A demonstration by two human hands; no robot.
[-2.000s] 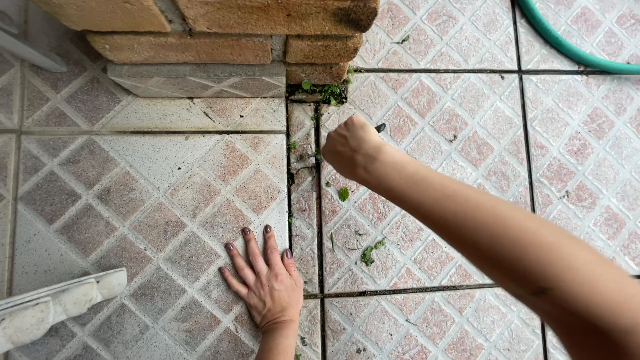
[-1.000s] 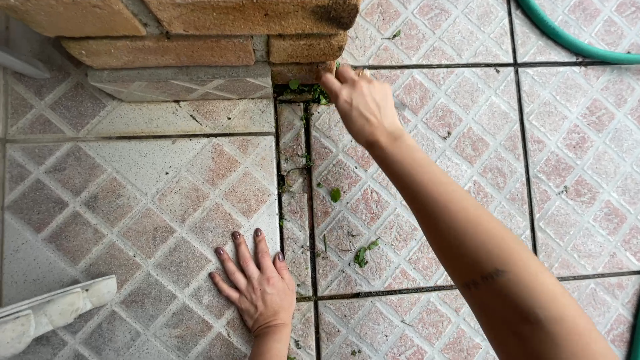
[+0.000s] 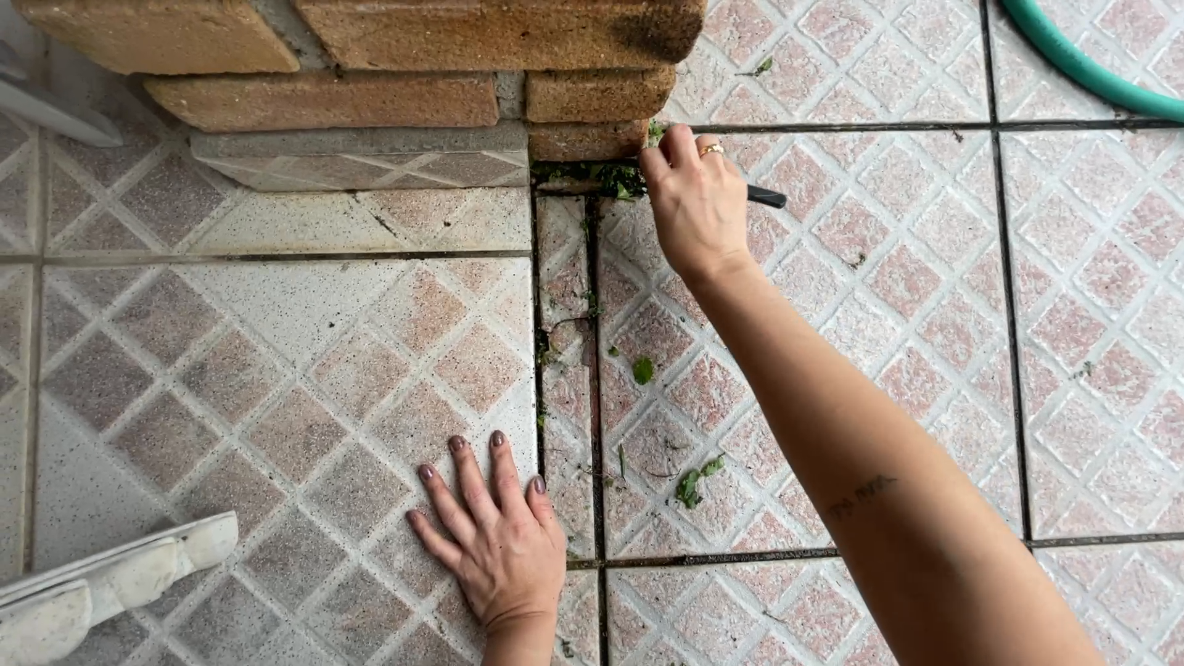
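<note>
My right hand (image 3: 698, 199), with a ring on one finger, is closed around a tool whose dark handle (image 3: 766, 196) sticks out on its right side; the tool's type cannot be told. A thin dark part reaches left from the fingers into green weeds (image 3: 622, 178) at the foot of the brick wall (image 3: 587, 141). My left hand (image 3: 513, 550) lies palm down with spread fingers on the raised speckled tile (image 3: 351, 435), beside the dark tile joint. A loose leaf (image 3: 643, 370) and a pulled weed sprig (image 3: 690, 488) lie on the patterned floor tiles.
A green hose (image 3: 1078, 72) curves across the upper right. At the lower left is a white moulded object (image 3: 120, 578), and a pale leg-like piece (image 3: 65, 109) stands at the upper left. The brick wall overhangs the joint. Small plant scraps dot the tiles.
My right hand has moved up to the weeds at the wall's corner from lower down, where it was two seconds ago. My left hand stays flat on the tile.
</note>
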